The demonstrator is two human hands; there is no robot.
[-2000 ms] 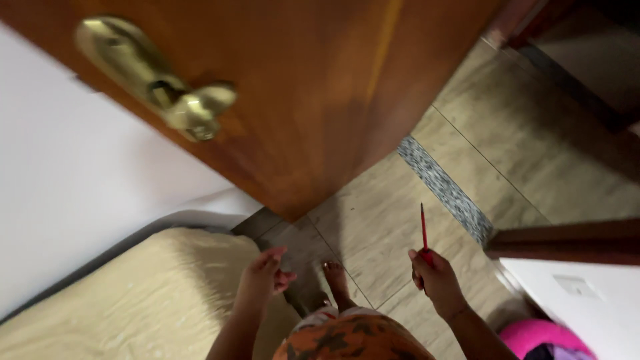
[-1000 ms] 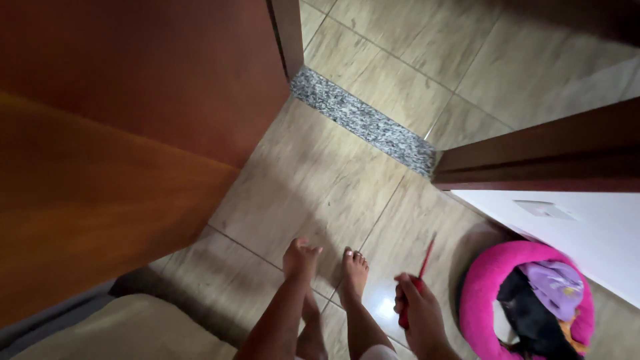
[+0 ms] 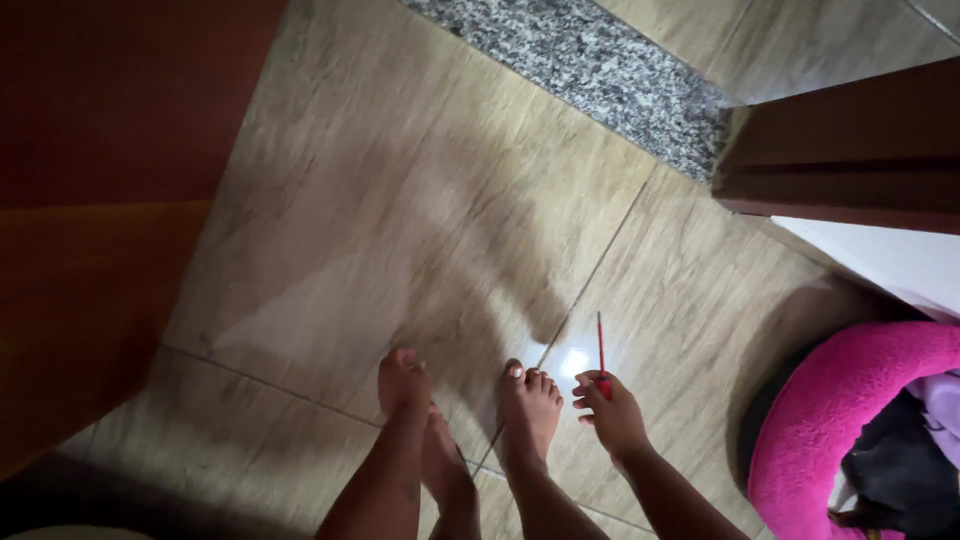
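Observation:
A thin screwdriver [image 3: 601, 346] with a red shaft and red handle points up and away from me, its handle in my right hand [image 3: 611, 412]. My left hand [image 3: 405, 381] hangs over the floor with its fingers curled, in front of my left foot; nothing shows in it, though its palm side is hidden. My bare right foot [image 3: 531, 416] stands on the tiles between the two hands.
A brown wooden door [image 3: 97, 225] stands at the left. A speckled granite threshold [image 3: 585, 67] crosses the tiled floor [image 3: 360, 195] to a dark wooden door frame [image 3: 847, 150]. At the lower right lies a pink plush pet bed [image 3: 817, 420] with dark and purple cloth-like things inside.
The view has swung down and away from the door handle and the cream-coloured bedding to the floor. The screwdriver has stayed in my right hand throughout.

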